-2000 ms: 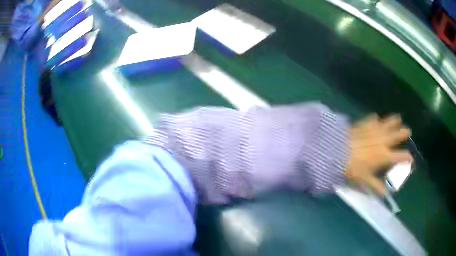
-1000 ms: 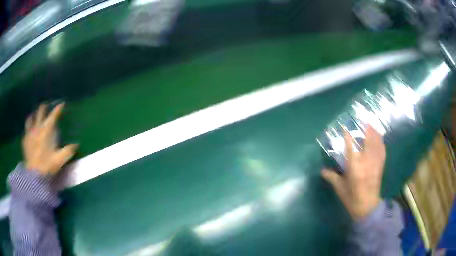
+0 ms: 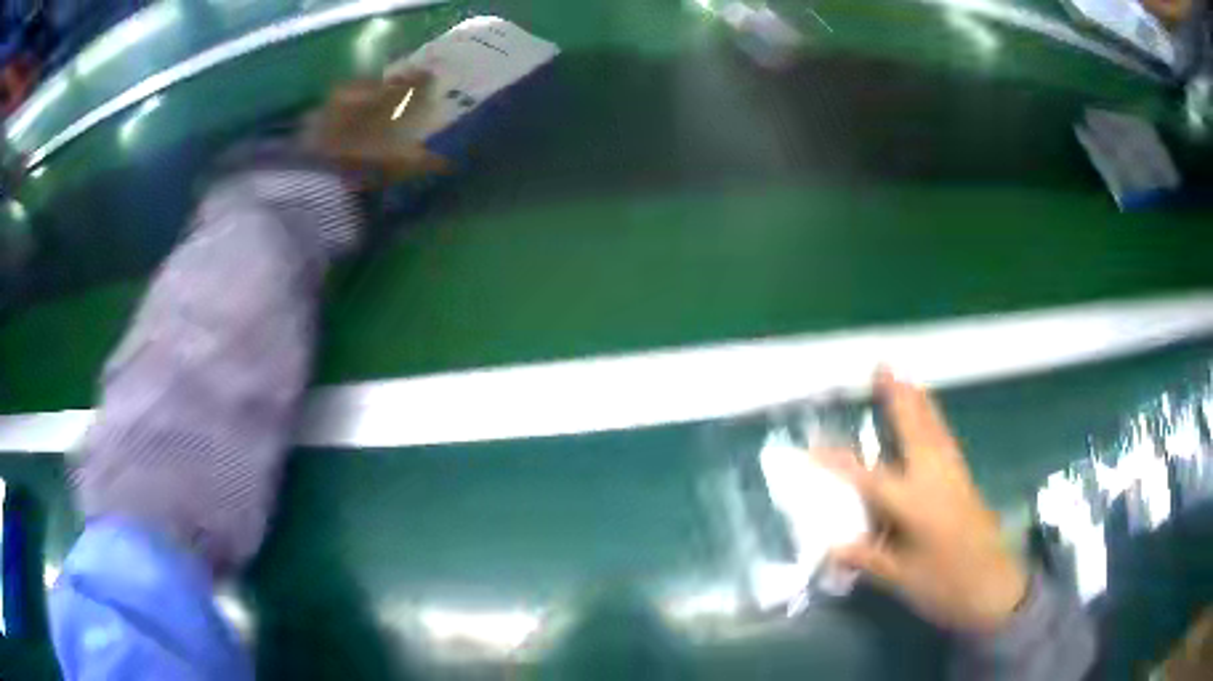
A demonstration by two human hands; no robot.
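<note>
My left hand [image 3: 379, 129] reaches over the green belt at the upper left and rests on the left end of a retail box [image 3: 482, 73] with a white printed top and blue side; its fingers are blurred and seem to hold the box's edge. My right hand [image 3: 925, 512] is on the near ledge, right of the middle, with its fingers around a clear plastic tray [image 3: 745, 499] holding a white item [image 3: 814, 503]. The tray is blurred and its outline is hard to see.
A white edge strip [image 3: 599, 395] crosses between belt and ledge. Several shiny clear trays [image 3: 1111, 499] stand grouped at the right on the ledge. Another box [image 3: 1128, 157] lies on the belt at the upper right. A small pale item [image 3: 761, 32] lies on the belt's far part.
My left hand has reached out across the belt to a box. My right hand is now away from the tray group, with a tray and white item. The view has turned.
</note>
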